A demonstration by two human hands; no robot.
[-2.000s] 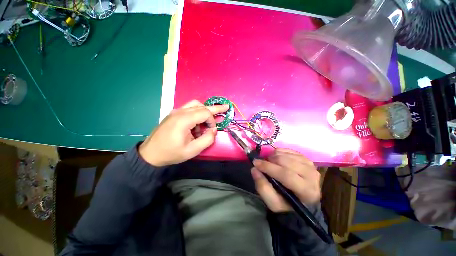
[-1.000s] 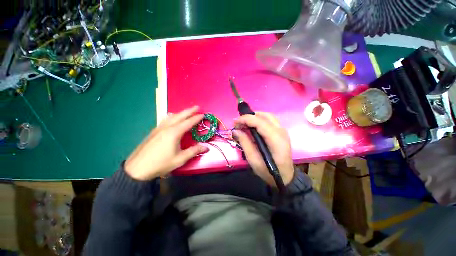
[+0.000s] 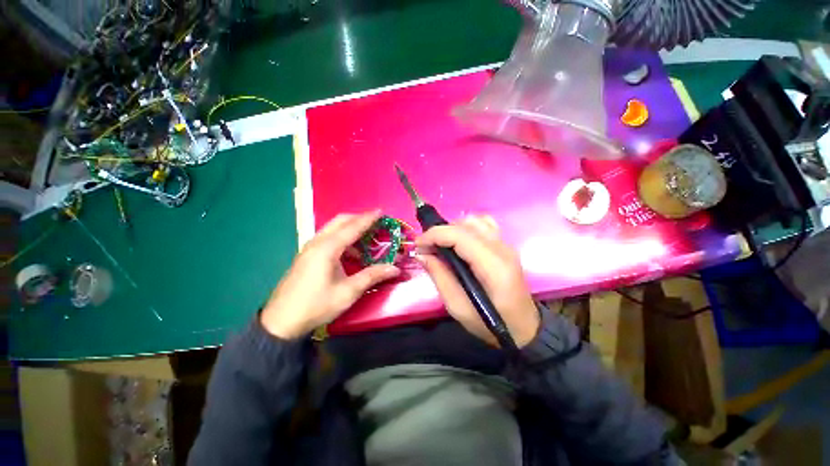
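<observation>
The green ring circuit board (image 3: 392,229) is between the thumb and fingers of my left hand (image 3: 320,278), over the pink-red sheet (image 3: 359,136). Thin leads run across its open centre and out to its right. My right hand (image 3: 482,278) holds the black soldering iron (image 3: 466,280), its metal tip pointing up and left, away from the board. The fingertips of my right hand are at the leads beside the board. The stator is hidden or too small to tell there.
A clear fume hood (image 3: 546,86) hangs above the sheet. A tip cleaner tin (image 3: 683,180) and black soldering station (image 3: 742,146) stand right. Wired board assemblies (image 3: 168,182) lie in a heap upper left. Two pale rings (image 3: 90,285) are on the green mat (image 3: 218,246).
The iron tip has lifted from the board and now points up and away. My right fingers have moved to the leads. The stator no longer shows beside the board. The view has shifted.
</observation>
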